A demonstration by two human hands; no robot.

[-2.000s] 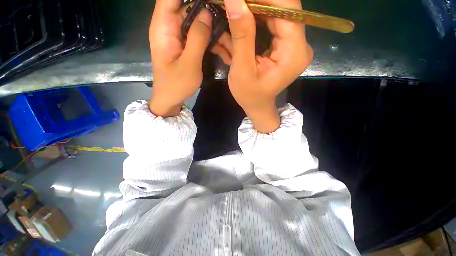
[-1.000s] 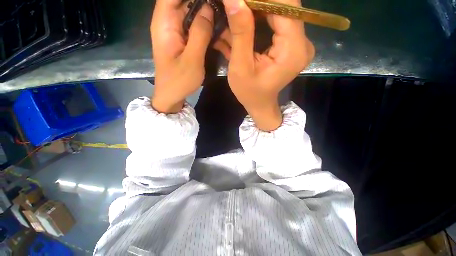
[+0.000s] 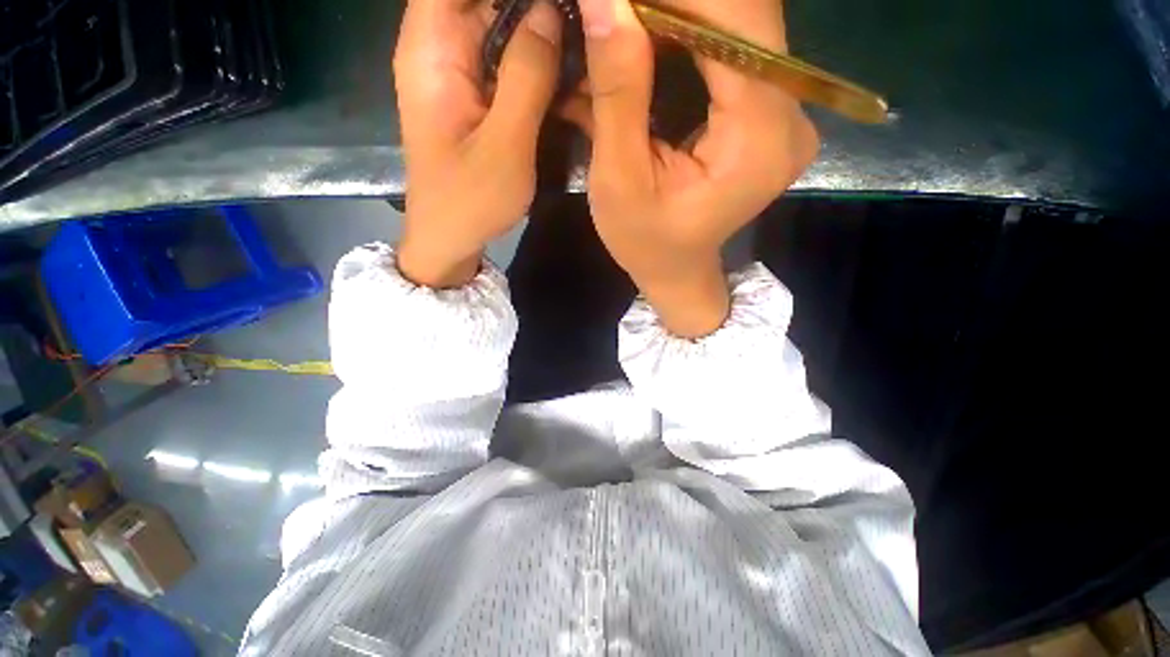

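Observation:
My left hand is bare and holds a small black housing at the top edge of the picture. The housing is mostly covered by my fingers and partly cut off. My right hand is bare and grips gold-coloured tweezers. Their broad rear end sticks out to the right and tilts downward. The tip is hidden by my fingers near the housing, so I cannot tell whether it holds anything. Both hands are close together above the front edge of the dark green bench.
Stacked glossy black trays lie at the upper left of the bench. A crinkled clear bag shows at the upper right edge. Below the bench at left are a blue stool, cardboard boxes and a blue object on the floor.
The rear end of the tweezers has dipped, so they slant more steeply. Both hands have shifted slightly right in the picture, and so have the trays and stool. Both hands keep their grips.

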